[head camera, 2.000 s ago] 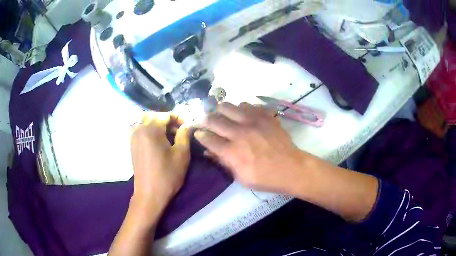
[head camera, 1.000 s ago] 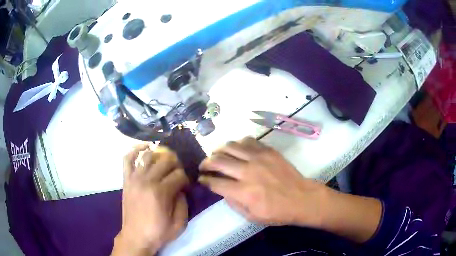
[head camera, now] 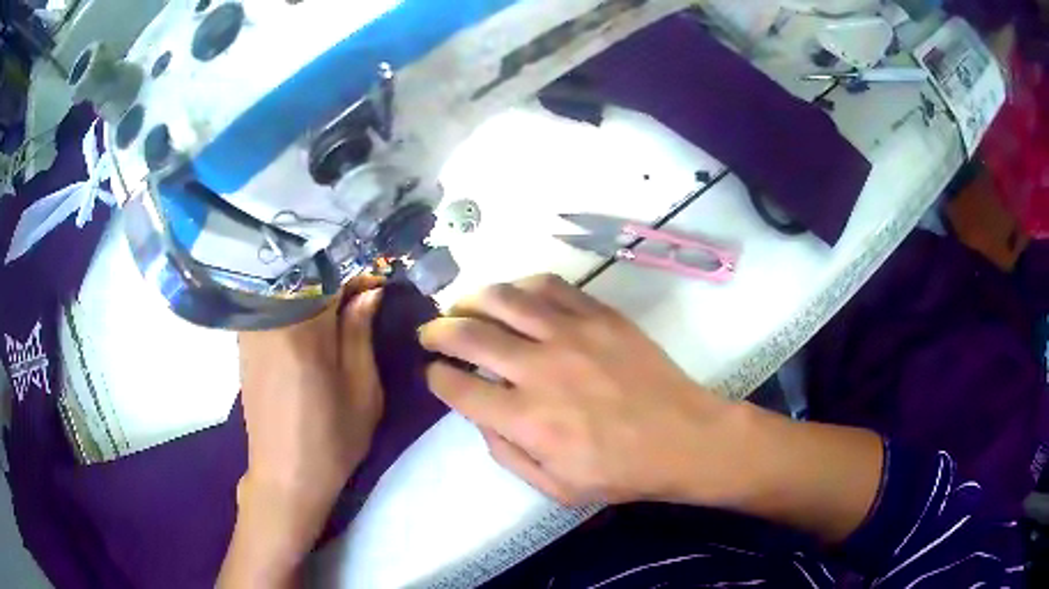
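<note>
The dark purple garment cloth [head camera: 150, 506] lies on the left and front of the table, its narrow part running up between my hands to the presser foot [head camera: 374, 259]. My left hand [head camera: 308, 397] lies on the cloth at the left of the needle area, its fingertips beside the foot and partly behind the machine head. My right hand [head camera: 564, 385] holds the cloth's right edge, fingers bent, just in front of the small grey part. The needle tip and the seam are too small to tell.
Pink-handled thread snips [head camera: 656, 246] lie right of my right hand. A purple strip [head camera: 736, 121] lies behind them. The white and blue machine head [head camera: 276, 127] stands above. A label [head camera: 964, 86] is at the right edge, with red cloth beyond.
Over the last second, my left hand has moved up to the presser foot, and my right hand has stayed at the cloth's edge. The camera view has shifted a little.
</note>
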